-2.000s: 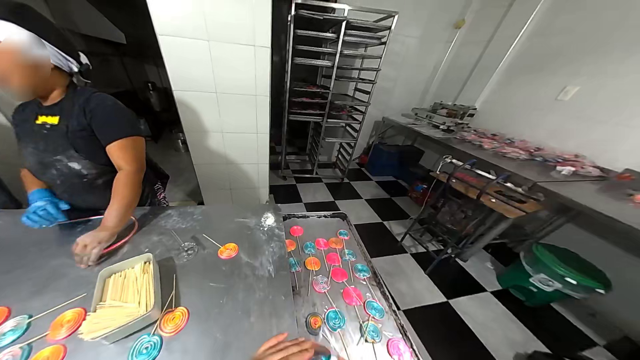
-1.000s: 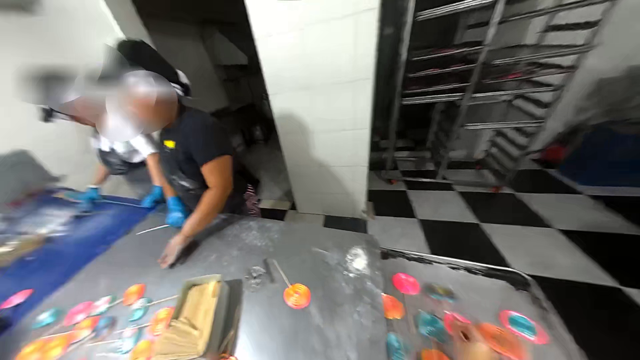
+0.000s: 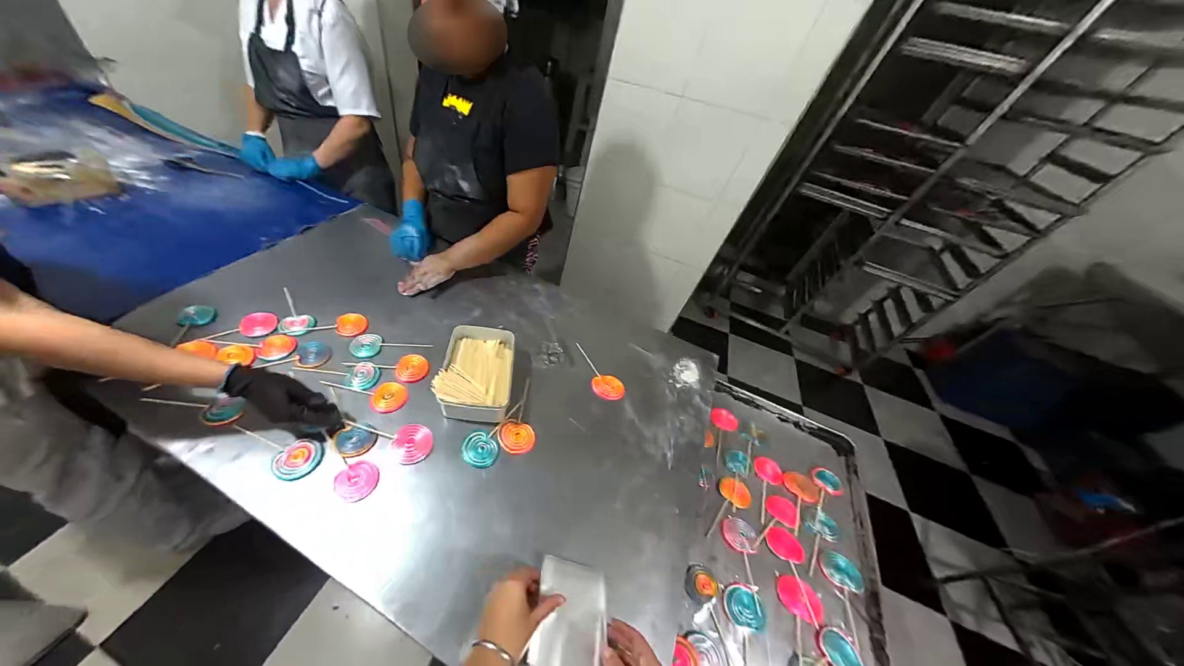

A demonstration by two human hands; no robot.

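Low in the head view, my left hand (image 3: 514,614), with a bracelet at its wrist, grips the left side of a clear plastic bag (image 3: 575,601). My right hand (image 3: 633,642) is at the bag's lower right edge, partly cut off by the frame; its grip is not plain. To the right lies a metal tray (image 3: 865,564) of spiral lollipops, among them a pink lollipop (image 3: 799,598) and a teal one (image 3: 745,608). A single orange lollipop (image 3: 608,387) rests on the metal table (image 3: 555,518) ahead. Left of it sits a container of wooden sticks (image 3: 474,372).
A co-worker's black-gloved hand (image 3: 287,400) reaches over several lollipops on the left. Two people with blue gloves (image 3: 410,231) stand across the table. A blue sheet (image 3: 203,217) covers the far left surface. A metal rack (image 3: 925,176) stands behind the tray.
The view has swung left. My left hand and the plastic bag now show at the bottom; neither is plain in the earlier frames. The black-gloved hand has come into view.
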